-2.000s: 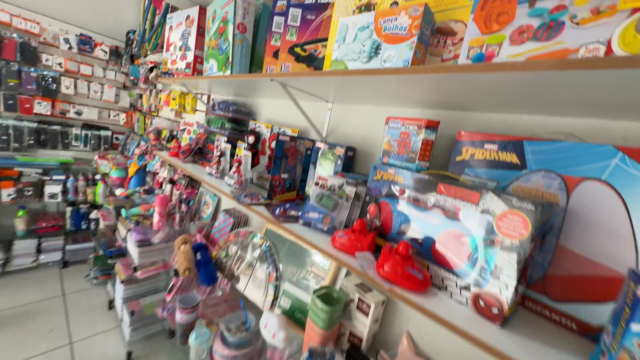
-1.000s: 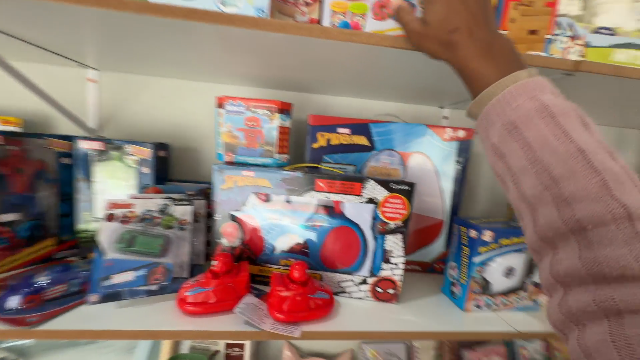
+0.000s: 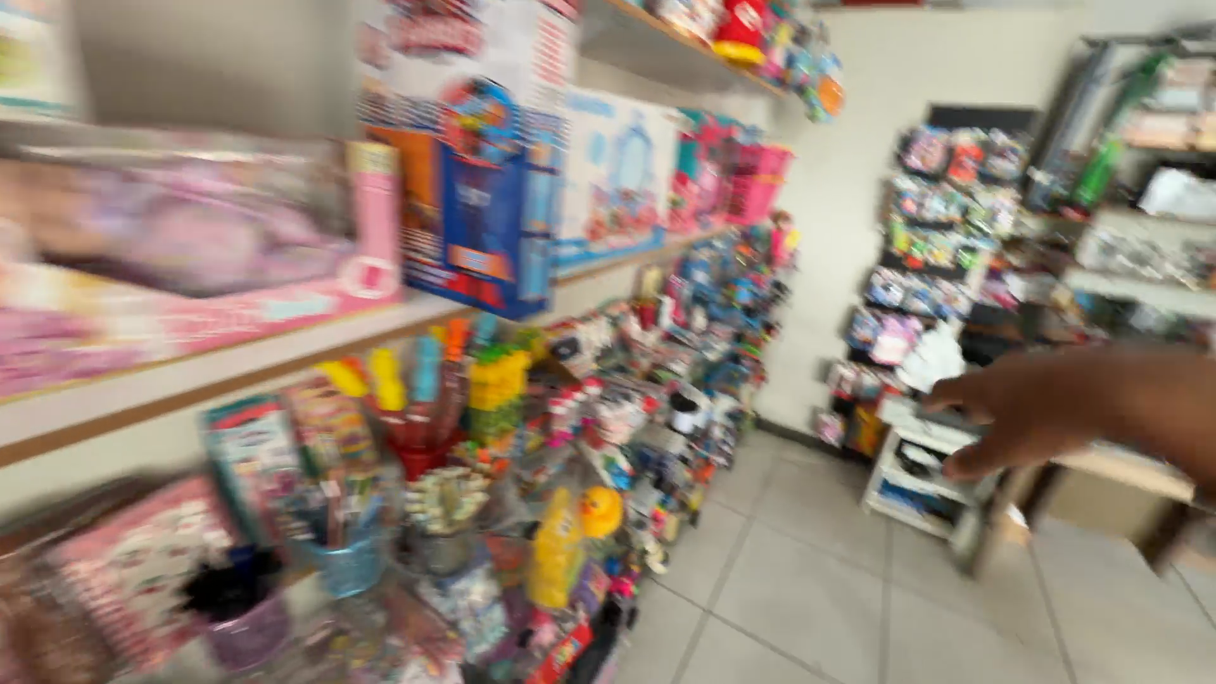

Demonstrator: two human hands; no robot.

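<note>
My right hand [image 3: 1064, 408] reaches in from the right edge, blurred, fingers apart and pointing left, with nothing held. It hovers in the air in front of a small white shelf unit [image 3: 917, 475] and a wooden table [image 3: 1130, 470], touching neither as far as I can tell. My left hand is out of view. To the left, a shelf holds a pink doll box [image 3: 375, 228], a tall blue and white toy box [image 3: 484, 218], a light blue toy box [image 3: 617, 171] and pink toy packages [image 3: 755, 180].
Below the shelf stand a blue cup [image 3: 351, 560], a purple cup [image 3: 247, 627], a yellow bottle-like item [image 3: 556, 551] and a rubber duck [image 3: 600, 511]. Grey floor tiles [image 3: 779, 579] run along the right. A rack of small packs [image 3: 936, 209] hangs on the far wall.
The view has swung strongly, from the Spider-Man toys to another shelf and the room's corner. My right hand, raised at the upper shelf one second ago, is now out over the floor side.
</note>
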